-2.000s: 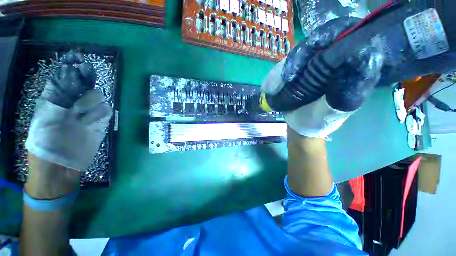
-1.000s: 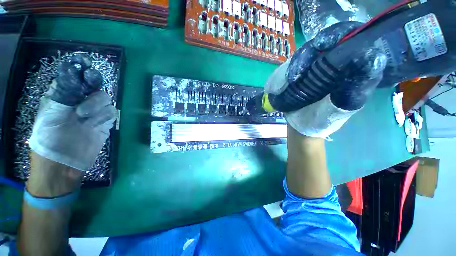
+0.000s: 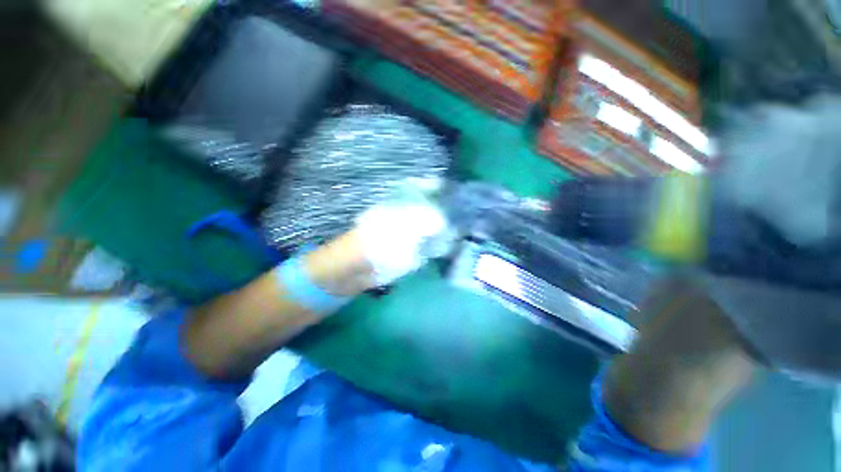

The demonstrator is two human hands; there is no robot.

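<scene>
The view is strongly blurred. The dark fixture (image 3: pixel 590 267) lies on the green mat, with the bright aluminium strip (image 3: pixel 544 293) along its near side. My left hand (image 3: pixel 415 230), gloved, is at the fixture's left end, beside the black box of silver screws (image 3: pixel 355 166); its fingertips are blurred, and whether they hold a screw cannot be told. The electric screwdriver (image 3: pixel 599 210), with its yellow ring, points left over the fixture. My right hand (image 3: pixel 784 175) is a blurred grey-white shape around the screwdriver at the right.
A second black box (image 3: pixel 254 83) with few screws stands left of the full one. Orange-red panels (image 3: pixel 461 46) lie at the back, and another panel with white pieces (image 3: pixel 622 115) lies right of them. A blue cord (image 3: pixel 226 224) lies near the boxes.
The camera view has turned and shifted left. My left hand has moved from over the screw box to the fixture's left end. The screwdriver still points left over the fixture.
</scene>
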